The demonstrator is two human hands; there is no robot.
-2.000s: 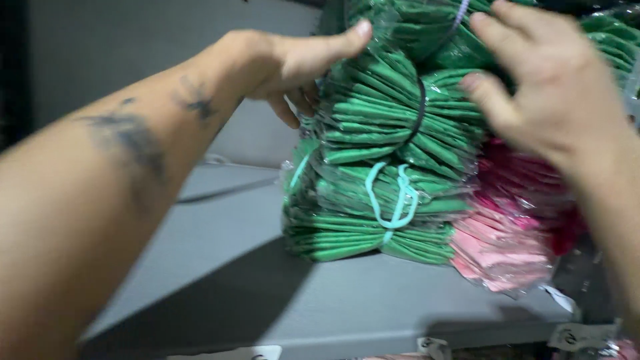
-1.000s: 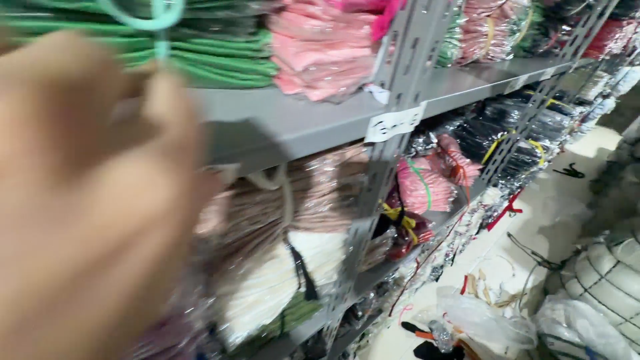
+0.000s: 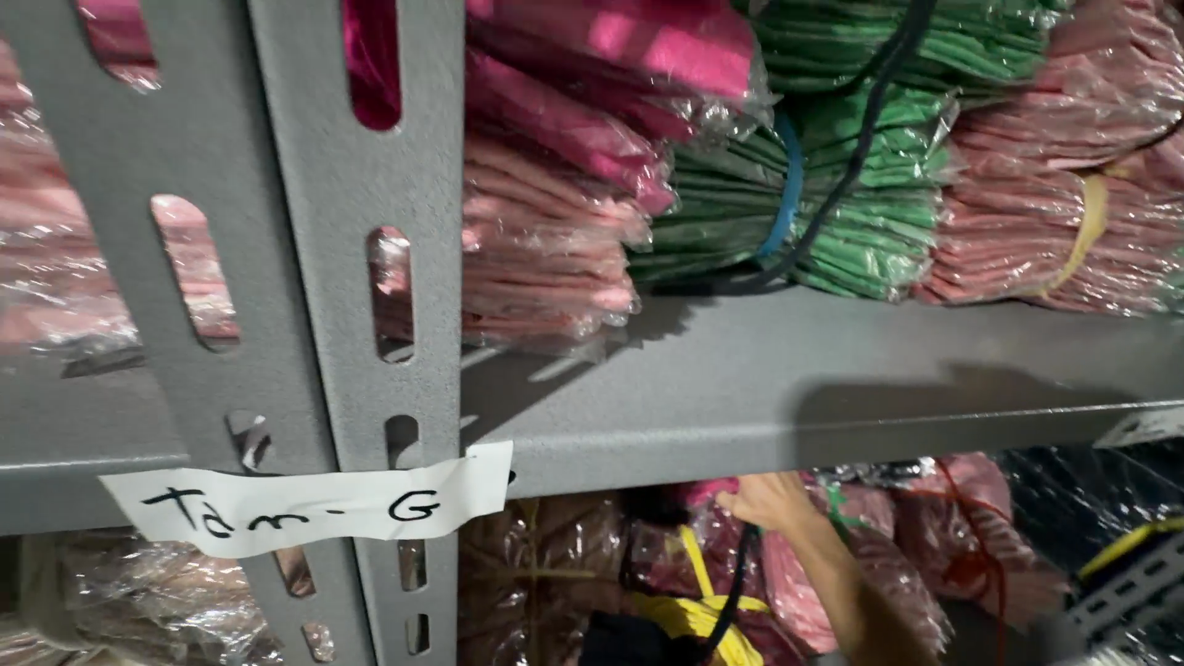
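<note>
My right hand (image 3: pixel 772 504) reaches in from the lower right, below the shelf, onto a magenta and maroon plastic-wrapped bundle (image 3: pixel 689 546). Its fingertips are partly hidden, so whether it grips anything cannot be told. A dark cord (image 3: pixel 737 578) hangs just beneath it, by a yellow tie (image 3: pixel 708 615). Beside the wrist lies a pink wrapped bundle (image 3: pixel 800 592). On the shelf above are a green bundle (image 3: pixel 851 203) with a blue band, pink bundles (image 3: pixel 1017 231) and magenta packets (image 3: pixel 601 102). My left hand is out of view.
A slotted grey metal upright (image 3: pixel 305 277) stands close in front at left, with a written paper label (image 3: pixel 305 504) across it. The grey shelf edge (image 3: pixel 647 453) runs over my hand. Brown wrapped packets (image 3: pixel 536 592) lie on the lower level; a dark wrapped bundle (image 3: pixel 1045 509) is at right.
The view has moved from the green bundles, where both hands were, to the shelf upright and beyond. My right hand is now at the lower level; my left hand is no longer seen.
</note>
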